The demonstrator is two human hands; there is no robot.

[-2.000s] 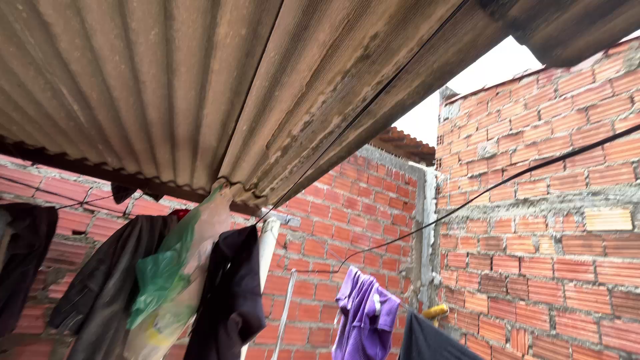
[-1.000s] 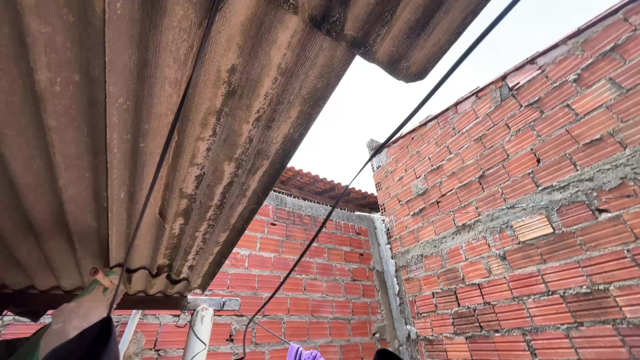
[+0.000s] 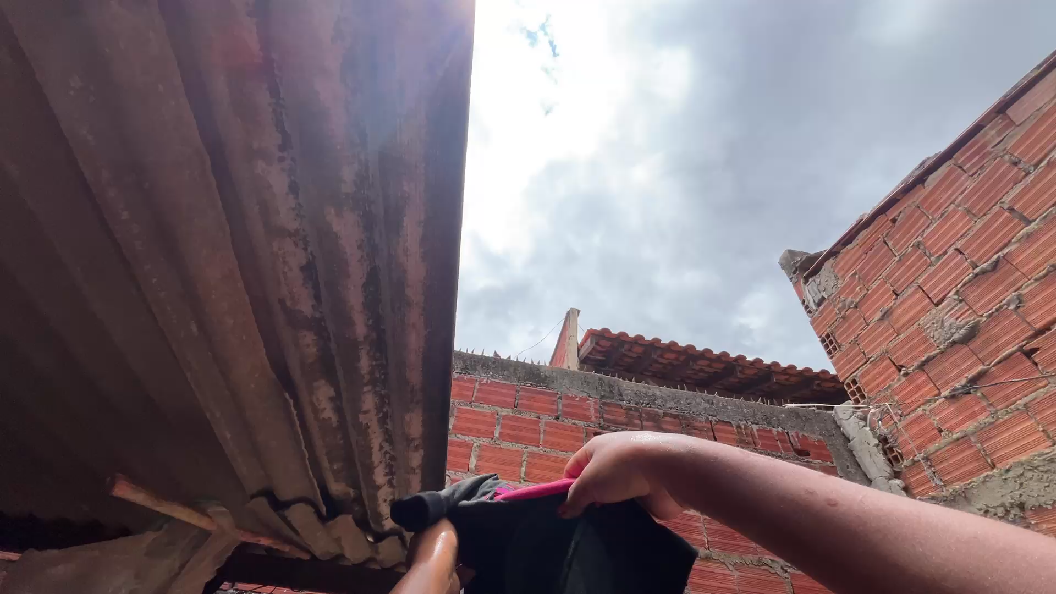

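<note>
A dark cloth garment (image 3: 577, 544) with a bright pink edge hangs between my two hands at the bottom centre of the head view. My right hand (image 3: 619, 474) grips its top edge at the pink part, the forearm coming in from the lower right. Lower and to the left, my left hand (image 3: 436, 553) is against the garment's rolled grey-black end, with its fingers mostly hidden by the cloth. The garment's lower part runs out of view.
A corrugated roof sheet (image 3: 247, 247) slopes overhead on the left, with a wooden pole (image 3: 198, 516) under its low edge. Brick walls (image 3: 973, 280) stand behind and at the right. Small spikes line the rear wall's concrete top (image 3: 660, 392). Beyond it is a tiled roof (image 3: 701, 359).
Both hands have come into view with the dark garment, where the earlier frames show no hands. The view has tilted up, and the hanging purple cloth is out of sight.
</note>
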